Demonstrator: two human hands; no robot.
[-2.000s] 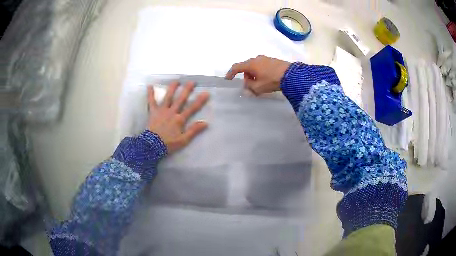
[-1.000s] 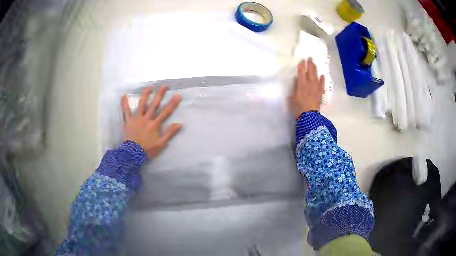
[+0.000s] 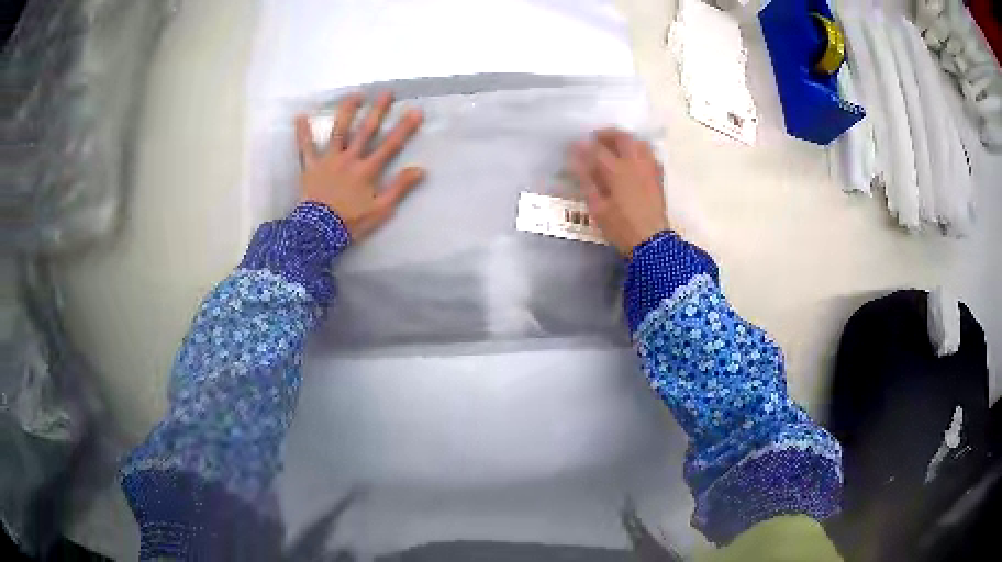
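A flat wrapped item (image 3: 440,242) lies in front of me, black showing grey through white tissue and what looks like clear film. My left hand (image 3: 354,173) lies flat on its upper left part, fingers spread, holding nothing. My right hand (image 3: 622,189) is slightly blurred over its upper right part. A white barcode label (image 3: 558,217) lies on the item, its right end under my right hand. The hand seems to have hold of the label there, but the fingertips are not clear.
A label stack (image 3: 714,77) lies at the upper right, beside the blue tape dispenser (image 3: 808,75). White rolls (image 3: 906,121) are bundled right of it. A black article (image 3: 906,384) is at the lower right. Shiny clear polybags (image 3: 66,143) are piled at the left.
My right hand has moved from the label stack back over the wrapped item, where a barcode label now shows. My left hand has stayed spread on the item. The view has shifted.
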